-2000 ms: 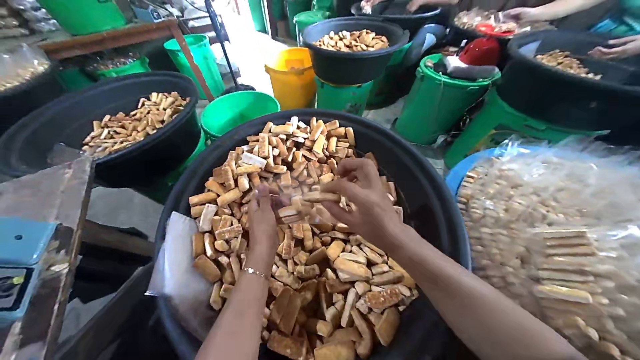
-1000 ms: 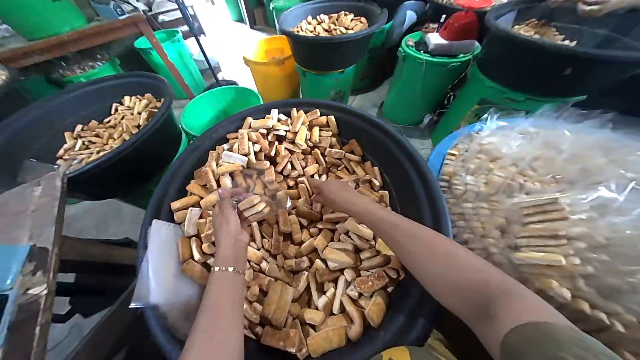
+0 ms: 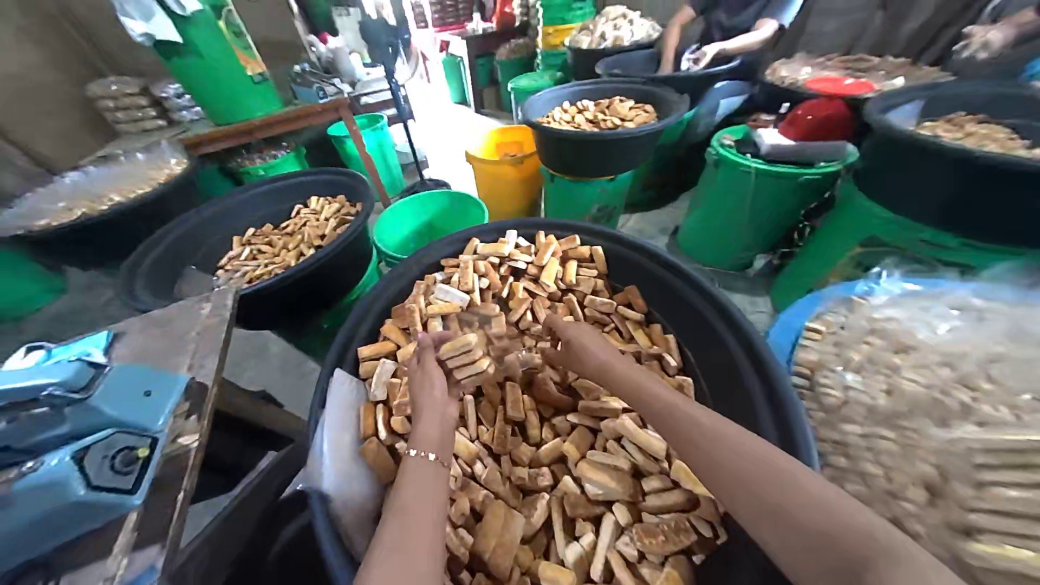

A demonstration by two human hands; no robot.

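Note:
A large round black tub (image 3: pixel 756 366) in front of me is heaped with small oblong baked biscuit pieces (image 3: pixel 609 479). My left hand (image 3: pixel 432 378), with a bracelet at the wrist, holds a clear plastic bag containing several stacked biscuit pieces (image 3: pixel 465 357) above the heap. To its right, my right hand (image 3: pixel 577 345) reaches down to the pieces near the middle of the tub; its fingertips are partly blurred, and whether they grip a piece I cannot tell. A pack of clear plastic bags (image 3: pixel 349 455) lies over the tub's left inner edge.
At the right, a blue tub (image 3: pixel 788 325) holds filled clear bags. A blue machine (image 3: pixel 89 455) sits on a wooden table (image 3: pixel 207 349) at the left. Beyond stand a green bucket (image 3: pixel 426 223), a yellow bucket (image 3: pixel 504 175) and more black tubs (image 3: pixel 605 146). Other people work at the back.
My right hand has moved away from the left hand, down to the heap on the right. The stacked pieces now show beside my left hand. The view has tilted up somewhat.

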